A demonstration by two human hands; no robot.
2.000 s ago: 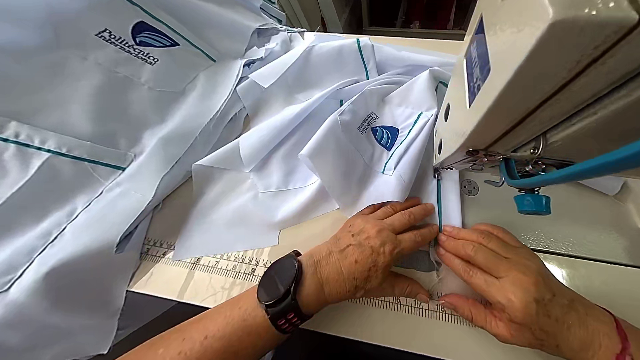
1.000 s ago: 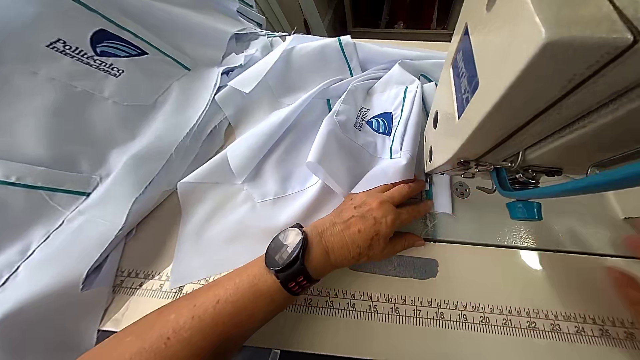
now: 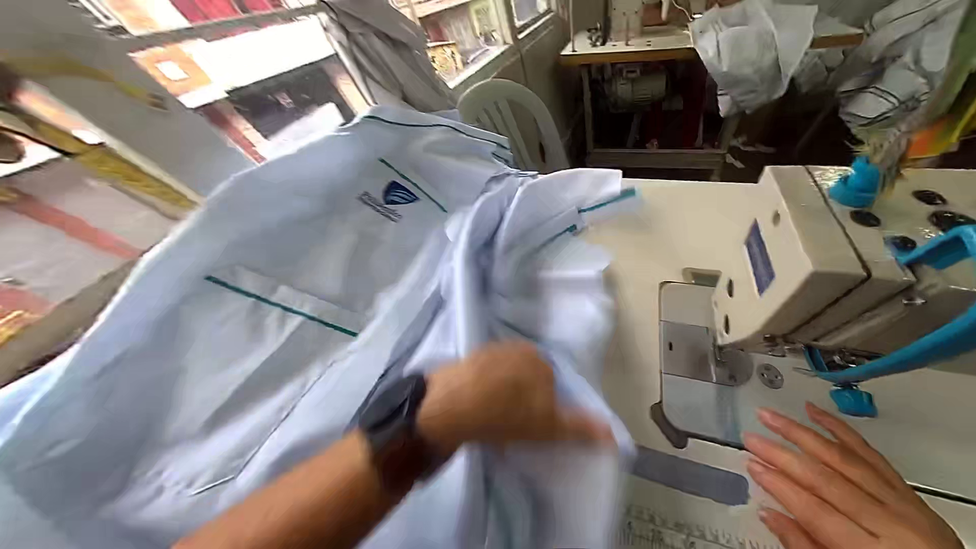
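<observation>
My left hand (image 3: 511, 396), blurred and wearing a dark watch, is on a bunched white garment piece (image 3: 526, 267) with teal trim; its fingers are too blurred to show whether they grip. My right hand (image 3: 846, 480) lies palm down with fingers spread on the sewing machine bed, holding nothing. The industrial sewing machine head (image 3: 808, 259) stands above that hand, no cloth under its needle. A large white garment (image 3: 282, 366) with teal-edged pockets and an embroidered emblem spreads across the left.
A measuring scale (image 3: 671, 534) runs along the table's near edge. Beyond the table stand a pale plastic chair (image 3: 518, 114) and another sewing table (image 3: 640, 53) with white cloth (image 3: 751, 53) piled on it. Windows are at the upper left.
The embroidered piece that lay at the needle has moved left, away from the machine, with my left hand. My right hand is back in view beside the machine. The view has swung up and left.
</observation>
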